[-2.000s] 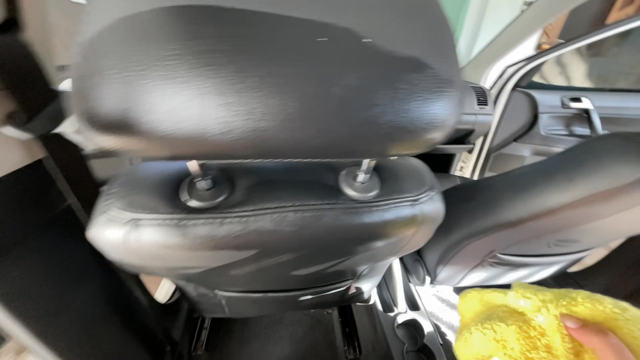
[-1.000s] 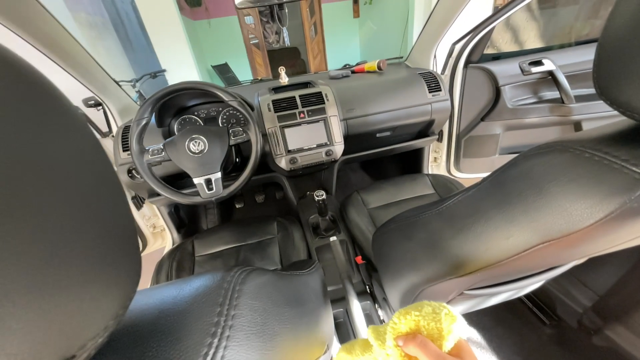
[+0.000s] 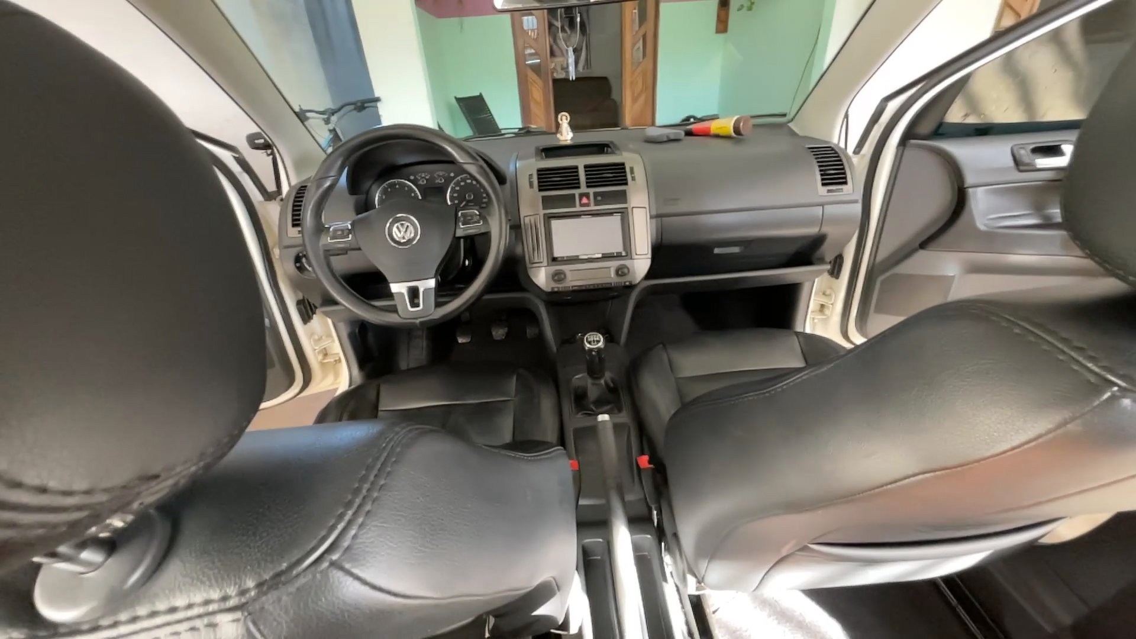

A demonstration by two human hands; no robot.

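Observation:
Neither my left hand nor my right hand is in view. From behind the front seats I see the driver's black leather seat back (image 3: pixel 426 515) at lower left, with its headrest (image 3: pixel 115 266) close to the camera. The passenger seat back (image 3: pixel 843 444) fills the lower right. Between them are the handbrake lever (image 3: pixel 619 532) and the gear lever (image 3: pixel 594 355). Ahead stand the steering wheel (image 3: pixel 406 229) and the centre console with a screen (image 3: pixel 587 236).
On the dashboard (image 3: pixel 737 173) lie a brush-like tool with a red and yellow handle (image 3: pixel 717 127) and a small grey object (image 3: pixel 663 134). A small figurine (image 3: pixel 564 127) stands near the middle. The front doors, including the right door panel (image 3: pixel 994 209), stand open.
The hand with the yellow cloth, at the bottom right in both earlier frames, has left the view. The view has moved from the driver's headrest to the dashboard and front seats.

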